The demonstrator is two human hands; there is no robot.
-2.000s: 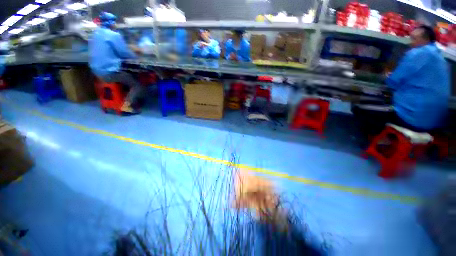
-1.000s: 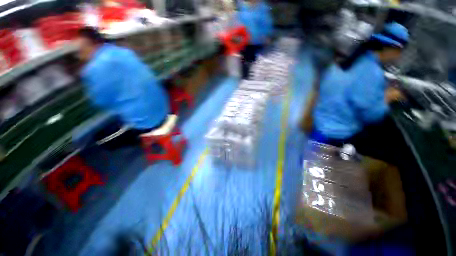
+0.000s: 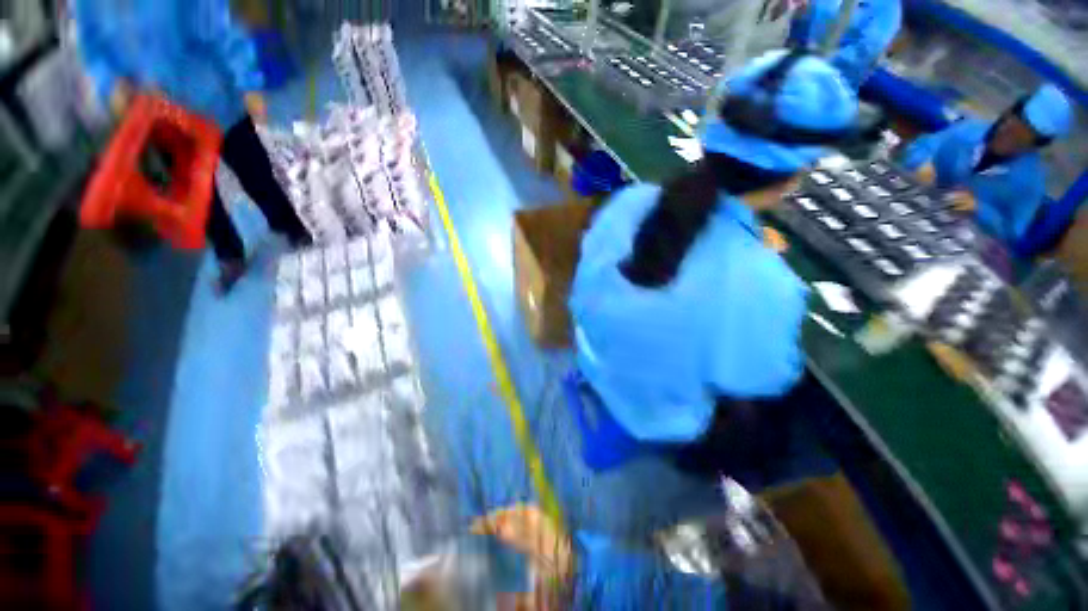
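Observation:
A blurred skin-coloured shape at the bottom centre looks like my right hand (image 3: pixel 525 532), with blue cloth beside it; its fingers and any hold cannot be made out. My left hand is not distinguishable. Rows of pale, wrapped-looking stacks (image 3: pixel 340 346) stand on the blue floor in front of me, left of the yellow line. An open brown carton (image 3: pixel 835 543) with pale and grey contents is at the lower right, behind a seated worker.
A person in blue (image 3: pixel 668 310) sits at a green bench (image 3: pixel 907 406) holding trays (image 3: pixel 877 215). Another brown carton (image 3: pixel 555 269) stands beyond them. At left, a person in blue carries a red stool (image 3: pixel 153 173); more red stools (image 3: pixel 54 501) are below. Two other workers are across the bench.
The view has swung right and down. The pale stacks appear larger and further left. The right-hand bench and its trays now show. The skin-coloured shape has come into view at the bottom.

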